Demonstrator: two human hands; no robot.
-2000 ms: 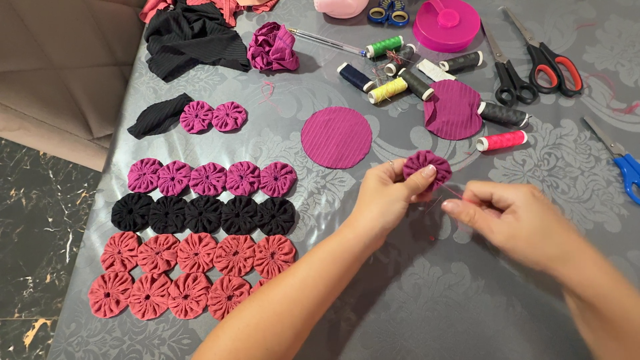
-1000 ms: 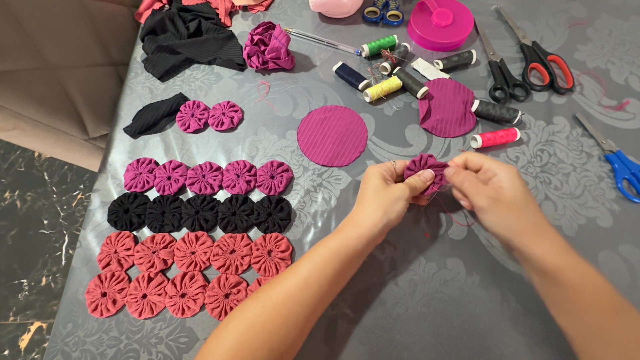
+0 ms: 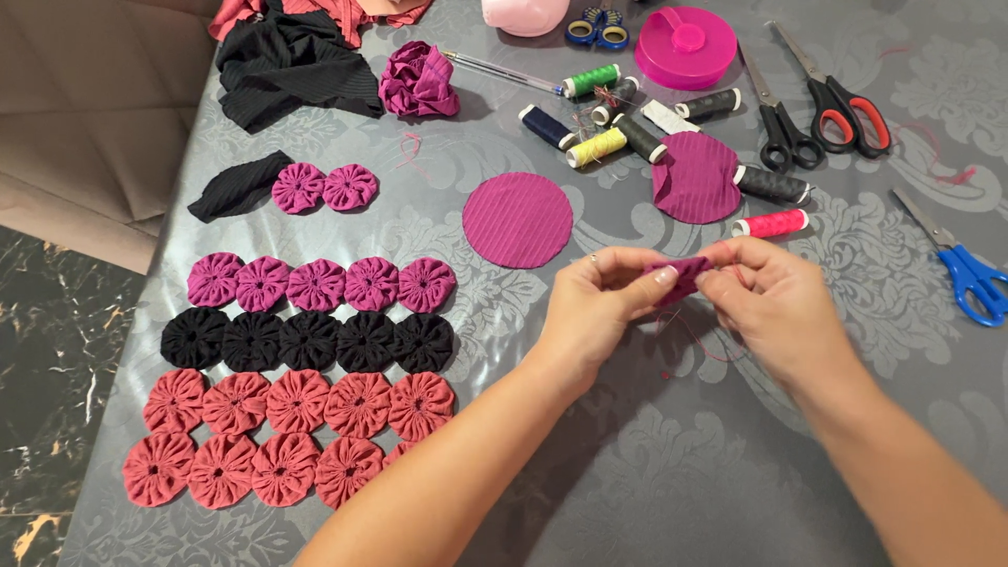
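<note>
A gathered magenta fabric yo-yo (image 3: 679, 282) is pinched between the fingers of my left hand (image 3: 610, 303) and my right hand (image 3: 760, 291). Reddish thread (image 3: 705, 346) loops below it and also passes over my right fingers; a thin needle seems to hang near the yo-yo's lower edge. Just up and left of my hands lies a flat magenta fabric circle (image 3: 517, 220). A second magenta circle (image 3: 697, 177), its left edge folded, lies beyond them, beside a pink thread spool (image 3: 770, 223).
Rows of magenta (image 3: 316, 286), black (image 3: 309, 340) and coral yo-yos (image 3: 297, 402) lie left. Thread spools (image 3: 596, 148), a pen (image 3: 504, 72) and a magenta round container (image 3: 686, 47) lie at the back. Black-handled scissors (image 3: 776, 130), red-and-black scissors (image 3: 846, 110) and blue-handled scissors (image 3: 972, 279) lie right.
My right hand was apart from the yo-yo two seconds ago, with thread between; now its fingers are on the fabric. The yo-yo has been tilted, its gathered face no longer turned up.
</note>
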